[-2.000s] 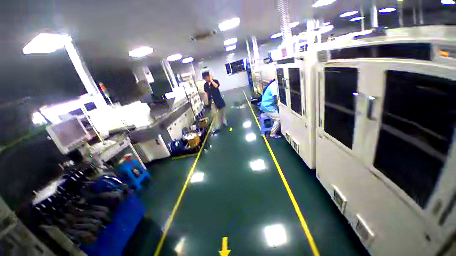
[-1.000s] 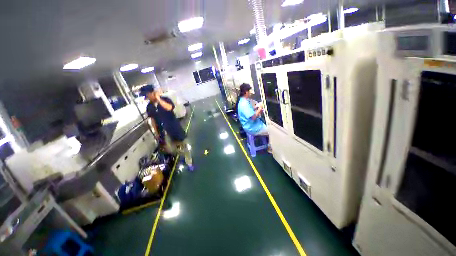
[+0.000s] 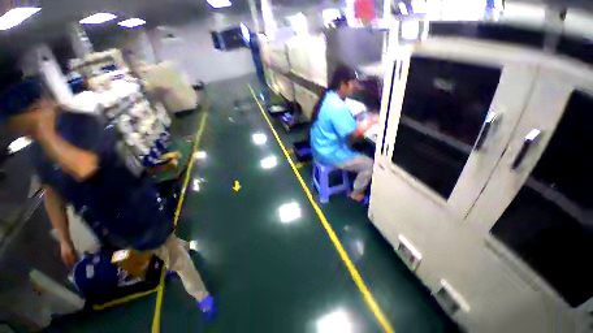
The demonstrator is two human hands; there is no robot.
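Observation:
Neither of my hands is in view. Nearest in front of me is the glossy green floor (image 3: 260, 260) of an aisle between yellow lines. On the right stands a large white machine (image 3: 416, 221) with dark windows and metal door handles. On the left, close by, a person in a dark shirt and light trousers (image 3: 110, 182) has one arm raised to the head; this person is blurred.
A person in a light blue top (image 3: 335, 130) sits on a blue stool (image 3: 330, 182) beyond the white machine, hands at a work place. Blurred white equipment (image 3: 130, 110) lines the left. A yellow arrow (image 3: 237, 186) marks the floor.
The view has moved forward along the aisle. The person in the dark shirt is much nearer, at the left. The seated person appears larger. The left-hand reels and monitor have left the view.

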